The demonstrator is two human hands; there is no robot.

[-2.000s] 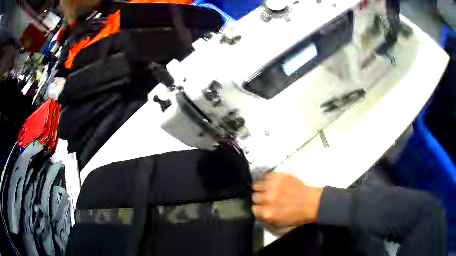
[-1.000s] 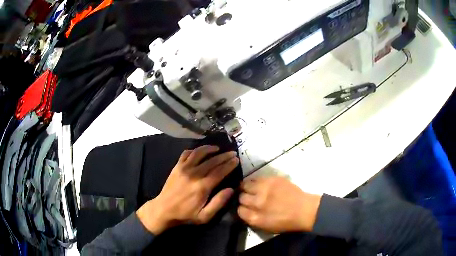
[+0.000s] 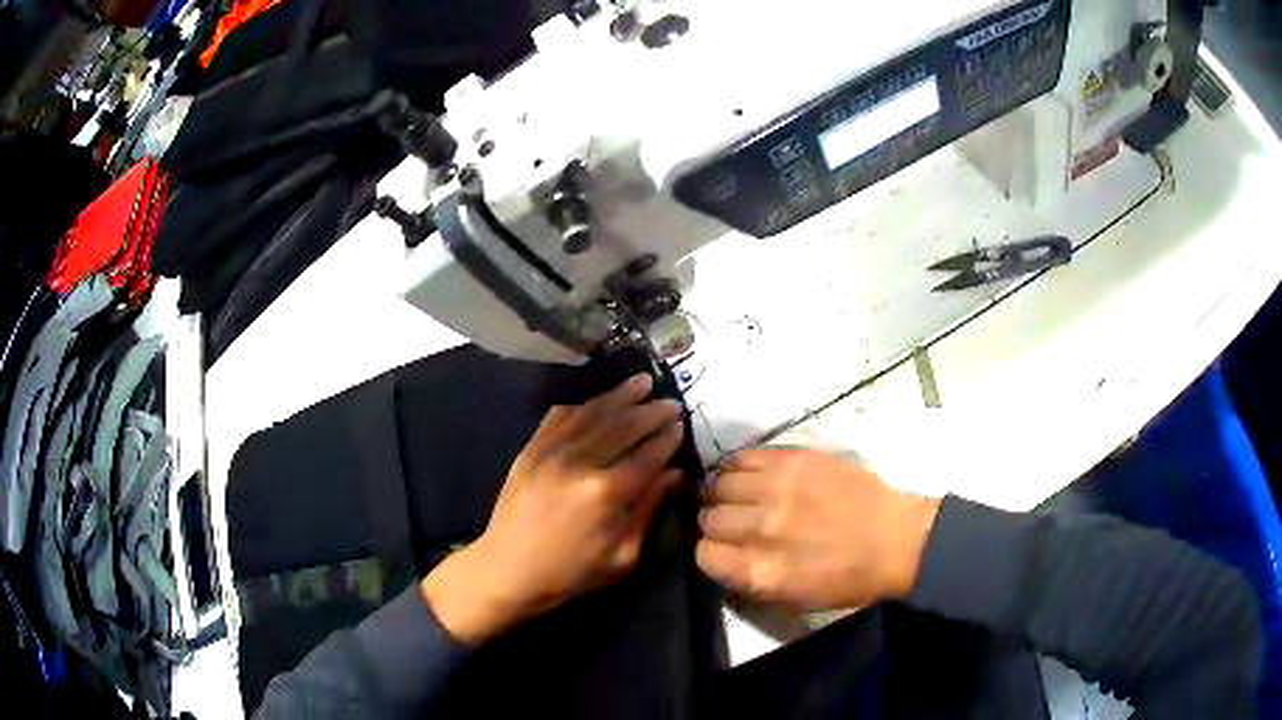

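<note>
The black back panel [image 3: 316, 436] lies on the white table with its far right corner under the presser foot and needle [image 3: 629, 338] of the sewing machine [image 3: 562, 155]. A camouflage webbing strip [image 3: 316, 588] shows on it at the left; a black cross strap [image 3: 390, 457] runs across it. My left hand [image 3: 570, 492] lies on the panel near its right edge, fingertips close to the foot, pressing the fabric. My right hand [image 3: 808, 528] has its fingers closed on the panel's right edge, nearer to me. The fingertips' exact hold is hidden.
Thread snips [image 3: 1002, 262] lie on the table right of the needle. A panel stack [image 3: 267, 155] is behind the machine. Red pieces [image 3: 113, 232] and grey cut pieces [image 3: 92, 492] are at the left. Orange fabric [image 3: 236, 26] shows at the top left. Blue material [image 3: 1195, 471] is at the right.
My left hand has come into view and onto the panel, now covering part of the camouflage strip. My right hand stays at the panel's right edge. The view has shifted slightly.
</note>
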